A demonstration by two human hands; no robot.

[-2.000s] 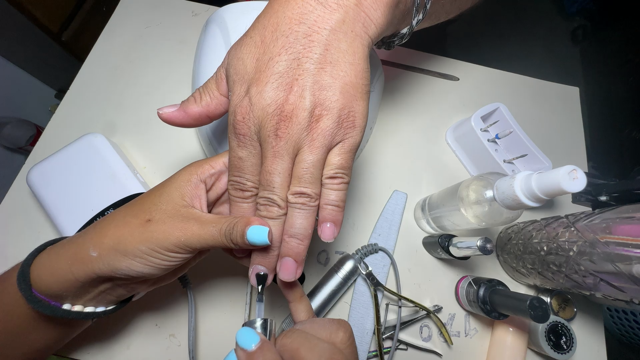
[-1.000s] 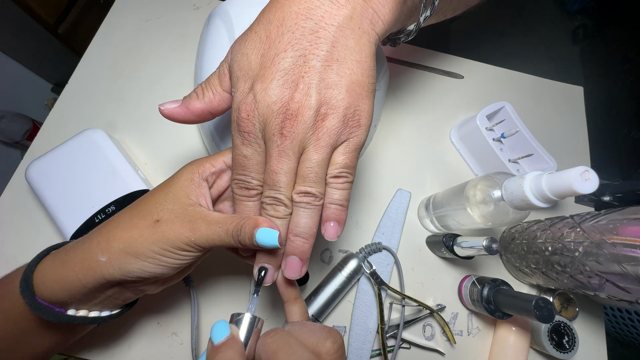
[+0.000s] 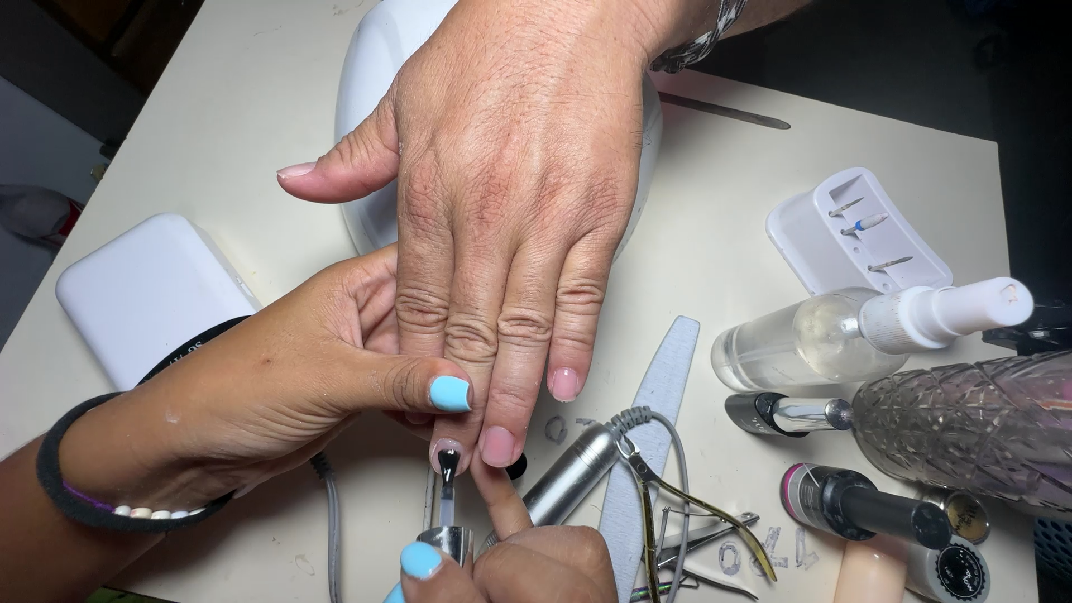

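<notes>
My left hand [image 3: 327,360], with light blue nails and a dark band at the wrist, grips the fingers of another person's hand [image 3: 519,167] from the side, its thumb lying across them. At the bottom, my right hand [image 3: 528,569] holds a nail polish brush [image 3: 448,494] by its silver cap. The dark, wet-looking bristle tip touches the nail of the other person's middle finger. My right hand's extended finger reaches up beside that fingertip. The other person's thumb sticks out to the left, and a patterned bracelet [image 3: 703,42] circles the wrist.
A white rounded device [image 3: 364,100] lies beneath the other hand. Right of the fingers are a nail drill handpiece [image 3: 574,473], a nail file [image 3: 670,377] and cuticle nippers [image 3: 649,477]. Farther right stand a drill bit holder [image 3: 787,226], a spray bottle [image 3: 754,335] and polish bottles [image 3: 821,502]. A white box [image 3: 151,293] sits left.
The brush tip has shifted slightly over the same middle-finger nail, and the brush handle now stands more upright than one second ago. My left hand keeps its hold.
</notes>
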